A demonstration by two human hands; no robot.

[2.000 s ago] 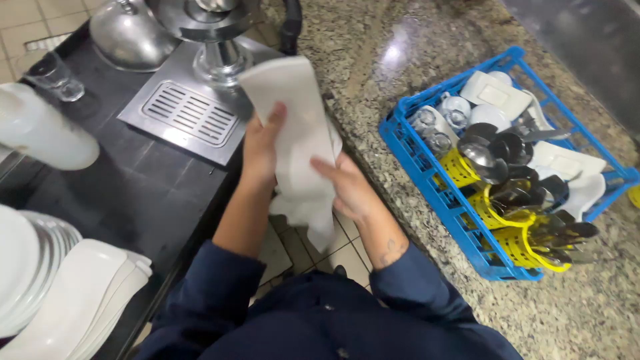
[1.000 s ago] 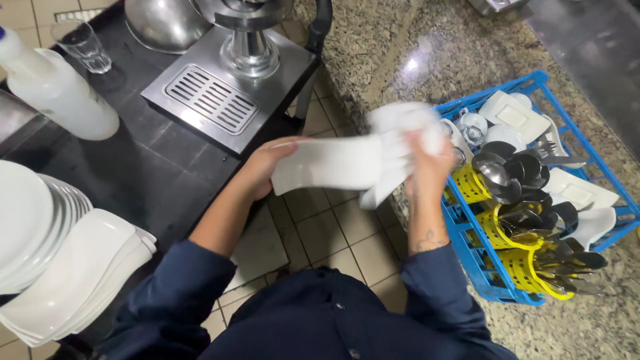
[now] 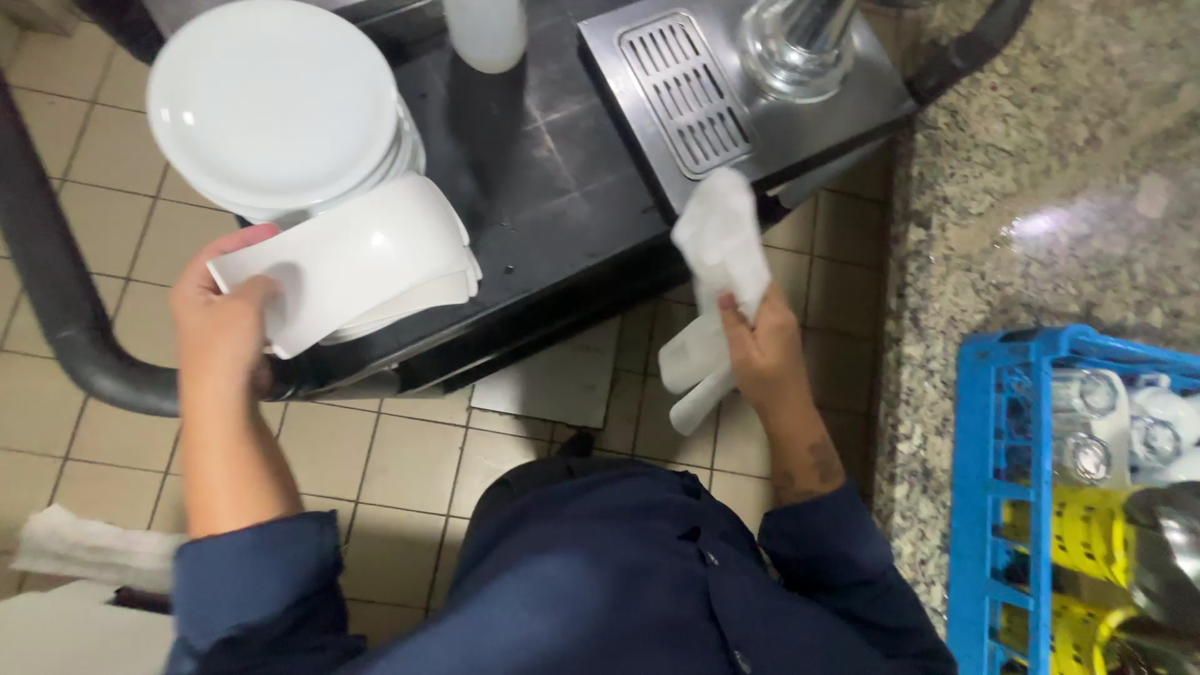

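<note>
My left hand (image 3: 225,291) grips the near left end of a white rectangular dish (image 3: 352,258), thumb on top, over a stack of similar dishes (image 3: 412,305) on the black cart. A stack of round white plates (image 3: 272,103) stands just behind it. My right hand (image 3: 764,337) is closed around a crumpled white cloth (image 3: 722,234), which sticks up above the fingers and hangs below them, over the gap between the cart and the granite counter.
A blue plastic rack (image 3: 998,506) holding glasses, cups and yellow cutlery baskets (image 3: 1078,534) sits on the granite counter (image 3: 1059,225). The black cart (image 3: 562,187) carries a steel machine with a drip grate (image 3: 689,94) and a white bottle (image 3: 486,33). A black rail (image 3: 66,319) curves at left.
My hands have moved apart. The dish has gone left in my left hand to the dish stack, while the cloth stays in my right hand. The view has swung left.
</note>
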